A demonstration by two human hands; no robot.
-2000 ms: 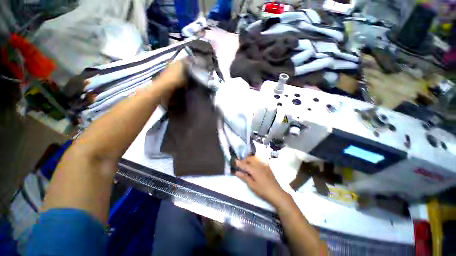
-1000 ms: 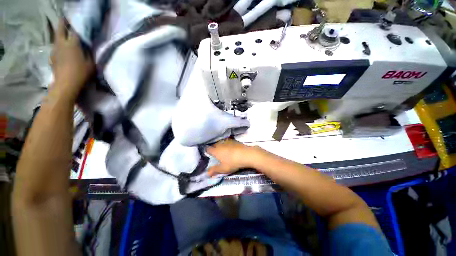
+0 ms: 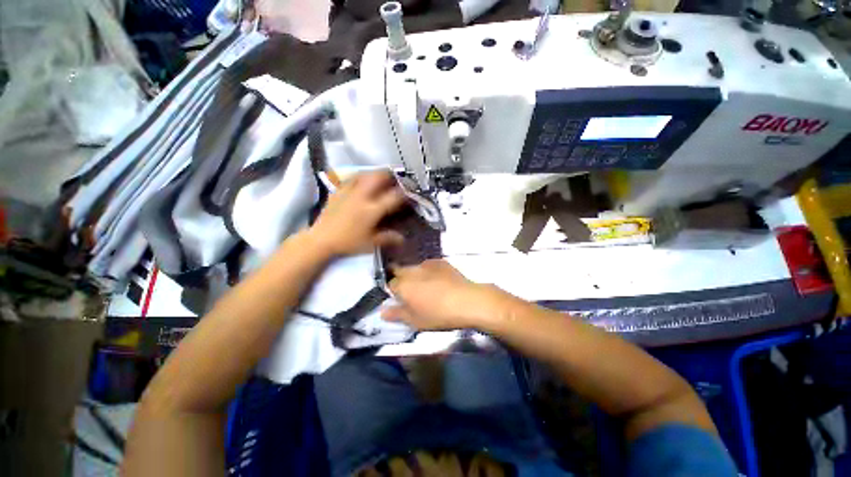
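Observation:
A white garment piece with dark brown bands (image 3: 271,210) lies bunched on the table left of the needle and hangs over the front edge. My left hand (image 3: 359,214) is on its upper part, just left of the presser foot (image 3: 444,182), fingers bent over the fabric. My right hand (image 3: 431,296) pinches the garment's edge below, near the table front. A dark brown part (image 3: 415,238) of the garment shows between my hands, with a narrow white-edged fold by the presser foot. My left fingertips are partly blurred.
The white sewing machine (image 3: 597,56) stands behind and right. Brown scraps (image 3: 555,212) and yellow-handled snips (image 3: 620,228) lie under its arm. A red tray (image 3: 802,259) is at the right end. Layered striped cut pieces (image 3: 159,154) lie at left. A ruler tape (image 3: 690,314) runs along the front.
My left hand has come down from the upper left to the fabric beside the needle. The raised garment now lies lower, uncovering the cut-piece stack. My right hand stays near the front edge.

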